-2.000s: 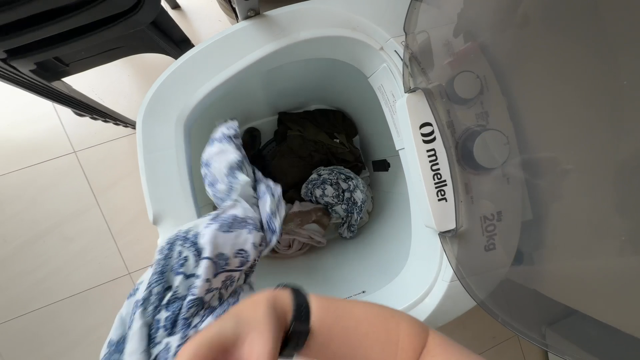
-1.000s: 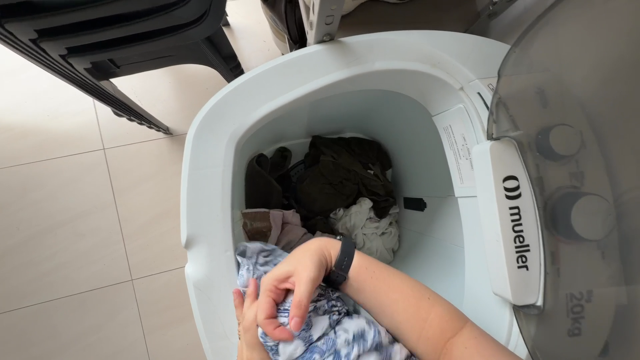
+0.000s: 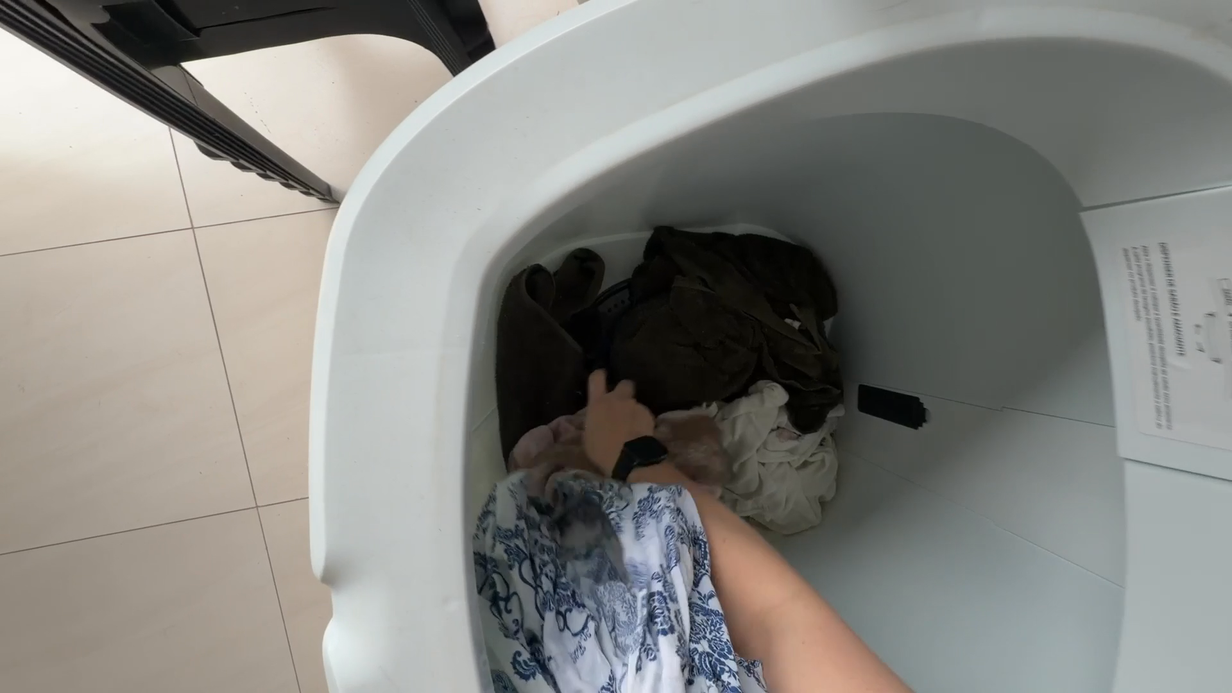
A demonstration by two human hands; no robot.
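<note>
My right hand (image 3: 616, 423), with a black watch on its wrist, is down inside the tub of a Mueller washing machine (image 3: 395, 385). It is over a pinkish-brown garment (image 3: 693, 445), beside dark garments (image 3: 703, 327); whether it grips any cloth is unclear. A crumpled white garment (image 3: 784, 462) lies to its right. The blue-and-white patterned cloth (image 3: 616, 587) hangs in the near part of the tub, against my right forearm. My left hand is out of sight.
The tub's pale wall curves around the clothes, with a black fitting (image 3: 890, 406) on it. A printed label (image 3: 1169, 327) is on the right. Black plastic furniture (image 3: 260, 144) stands on the tiled floor (image 3: 115, 385) at left.
My right hand has moved from the patterned cloth deeper into the tub. My left hand, seen one second ago, is out of sight. The view is much closer to the tub.
</note>
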